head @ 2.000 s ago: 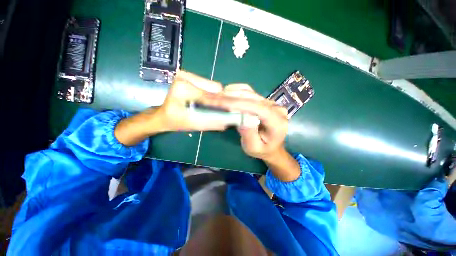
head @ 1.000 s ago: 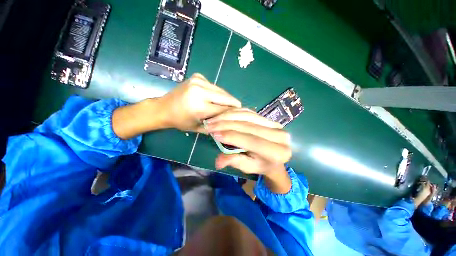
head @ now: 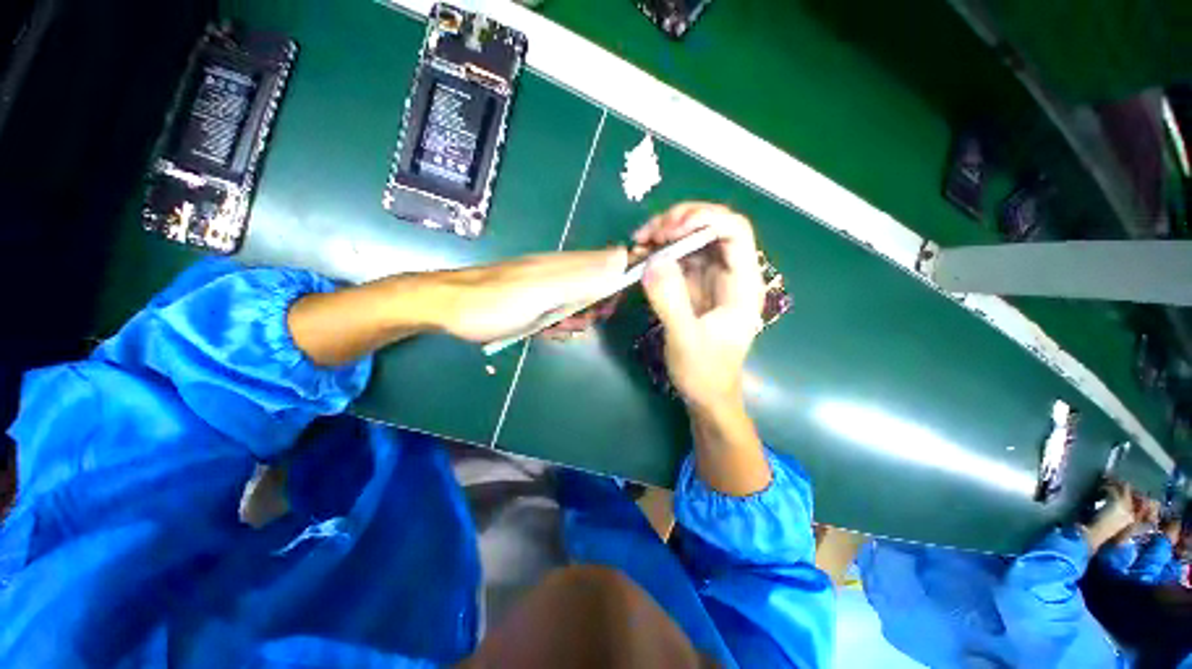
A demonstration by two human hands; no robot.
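Note:
A phone (head: 604,290) is held edge-on above the green mat, so a thin pale edge shows, slanting up to the right. My left hand (head: 536,295) lies flat along its left part. My right hand (head: 710,294) grips its upper right end, thumb on the near side, fingers behind. The phone's faces are mostly hidden. An open phone body (head: 774,290) lies on the mat behind my right hand, which covers much of it.
Two open phone bodies with black batteries lie at the left (head: 220,137) and upper middle (head: 458,120). A white crumpled clump (head: 641,169) lies by the white rail (head: 745,141). More phone bodies lie beyond the rail. Another person's hands (head: 1114,514) are at the far right.
The phone has turned from tilted between my hands to edge-on. My right hand has moved up to its upper right end, over the phone body on the mat. My left hand has flattened out.

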